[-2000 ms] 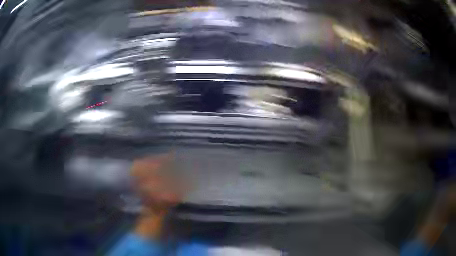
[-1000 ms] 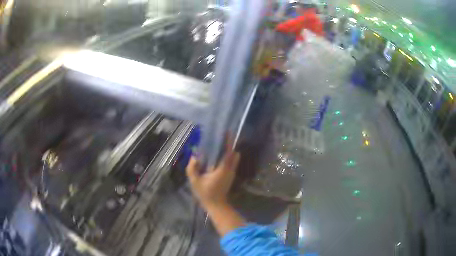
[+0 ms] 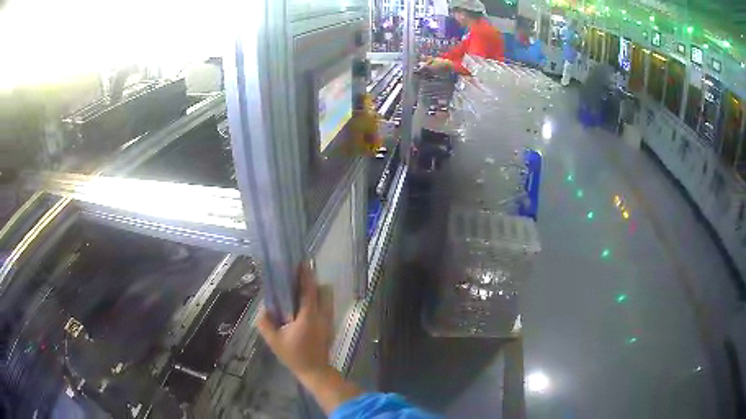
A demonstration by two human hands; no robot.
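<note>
My right hand (image 3: 304,334), bare with a bright blue sleeve, is closed around the lower part of an upright silver-grey aluminium frame post (image 3: 268,164). Its digits show on both sides of the post, and part of the grip is hidden. My left hand is not in view. A touchscreen (image 3: 335,106) sits in a grey panel just right of the post, with yellow control buttons (image 3: 366,124) beside it.
Left of the post are a bright horizontal rail (image 3: 164,200) and dark machine parts with cables. Right are clear shiny stacked trays (image 3: 483,282), a blue object (image 3: 532,184) and the glossy aisle floor (image 3: 597,327). A person in red (image 3: 483,41) stands farther back.
The view has swung from the blurred machine front toward the aisle. Since one second ago, the post and my right hand on it have shifted left in the picture, and the touchscreen has become visible.
</note>
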